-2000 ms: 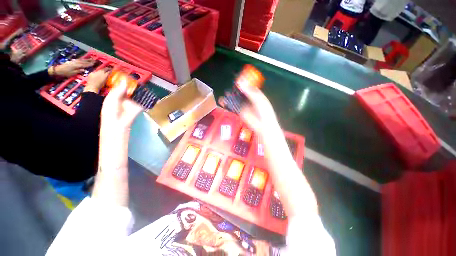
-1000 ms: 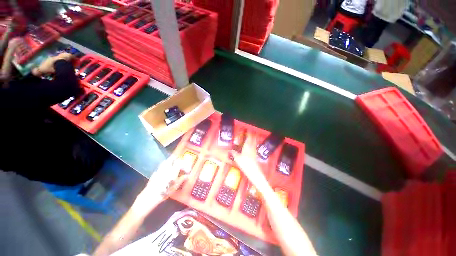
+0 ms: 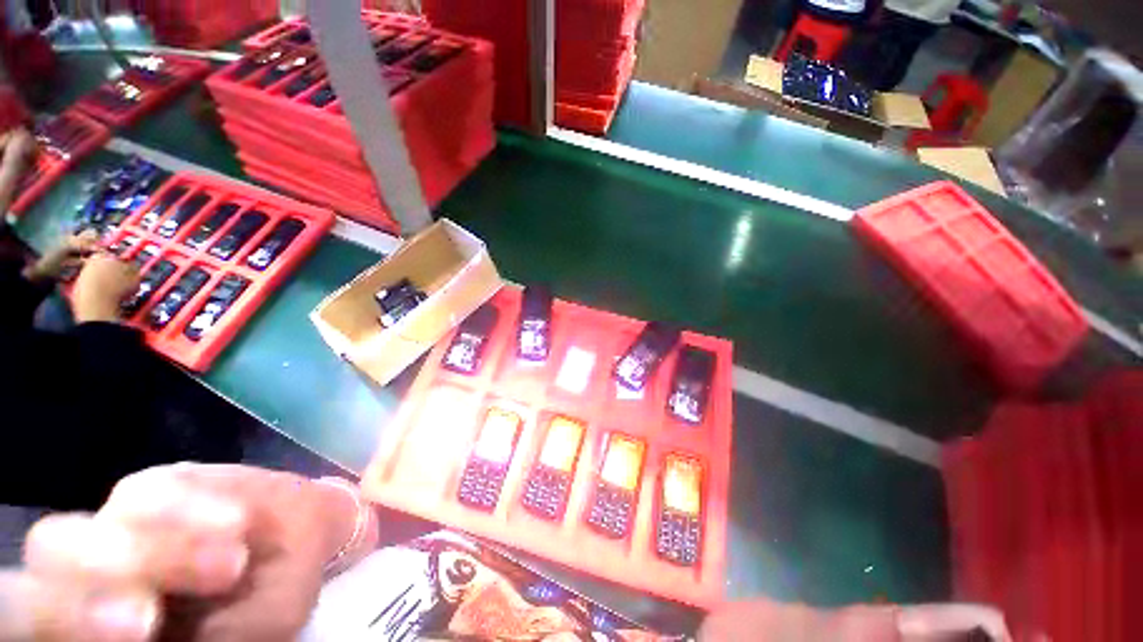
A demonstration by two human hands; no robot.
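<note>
A red tray point(image 3: 717, 470) lies on the green bench before me. Its near row holds several face-up keypad phones point(image 3: 552, 464) with lit orange-yellow screens; its leftmost near pocket is bare and glaring. Its far row holds several dark phones point(image 3: 689, 384) without orange screens, some tilted; the middle far pocket shows only a pale rectangle point(image 3: 577, 369). My left hand point(image 3: 213, 546) is large and blurred at the lower left, fingers curled; whether it holds anything is unclear. My right hand point(image 3: 852, 623) is cut off by the bottom edge, its grip hidden.
An open carton point(image 3: 349, 329) with small dark blocks stands behind the tray's left. A person's hands point(image 3: 100, 282) work at another red tray point(image 3: 282, 282) at left. Stacked trays point(image 3: 364, 151) and a post stand behind. A tilted empty tray point(image 3: 971, 282) and a red pile point(image 3: 1053, 502) are at right.
Both hands have moved off the tray toward me, to the lower left and bottom edge. The phones in the leftmost near pocket and middle far pocket are gone from the tray.
</note>
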